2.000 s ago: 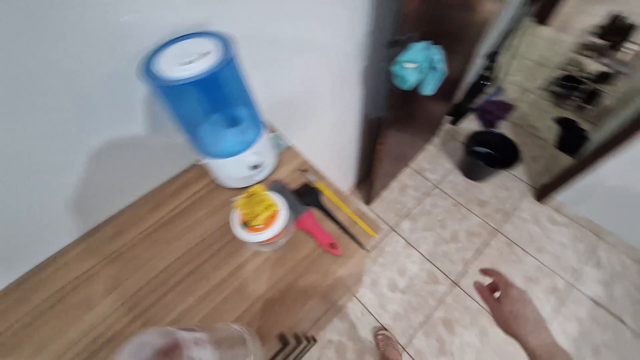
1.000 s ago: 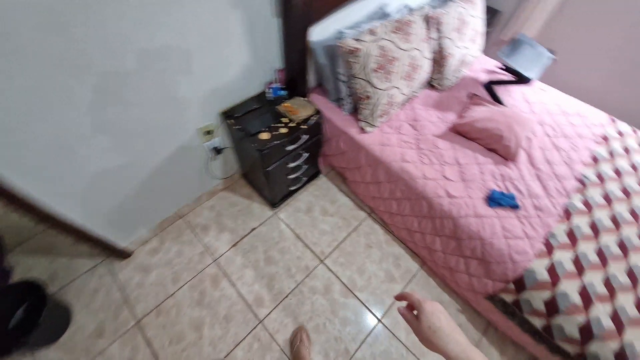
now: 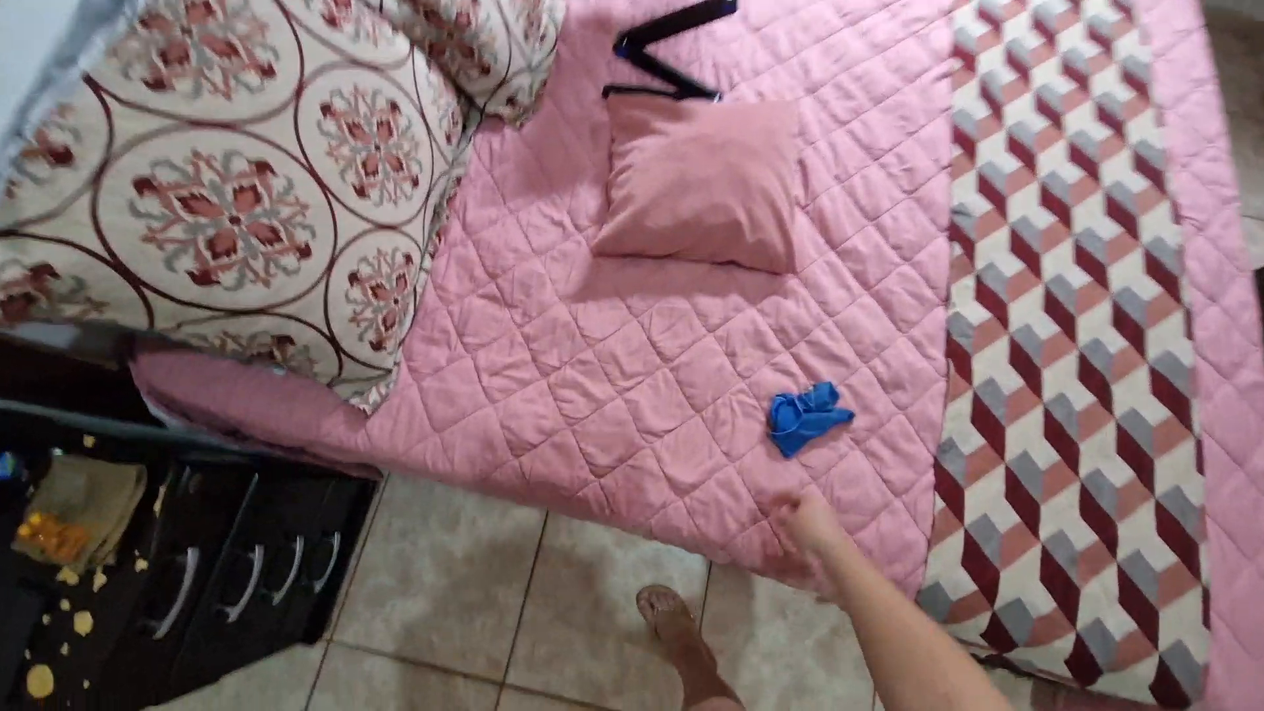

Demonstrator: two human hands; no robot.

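Observation:
My right hand (image 3: 805, 523) is over the near edge of the bed, a little below a crumpled blue cloth item (image 3: 805, 417) and apart from it. Nothing shows in the hand, though it is blurred and its fingers are hard to make out. The blue item lies on the pink quilted bedspread (image 3: 632, 395). Farther back, a small pink cushion (image 3: 701, 183) rests flat, with a black folding stand (image 3: 662, 54) just behind it. My left hand is outside the view.
Large patterned pillows (image 3: 232, 197) lean at the left. A dark nightstand (image 3: 227, 592) with metal handles stands at lower left, bearing a beige cloth (image 3: 89, 504). A geometric-patterned runner (image 3: 1076, 395) crosses the bed. My foot (image 3: 671, 622) is on the floor tiles.
The view has swung from a wooden tabletop and doorway to the bed, which is now closer. My right hand has come from over the floor to the bed's edge, near the blue item.

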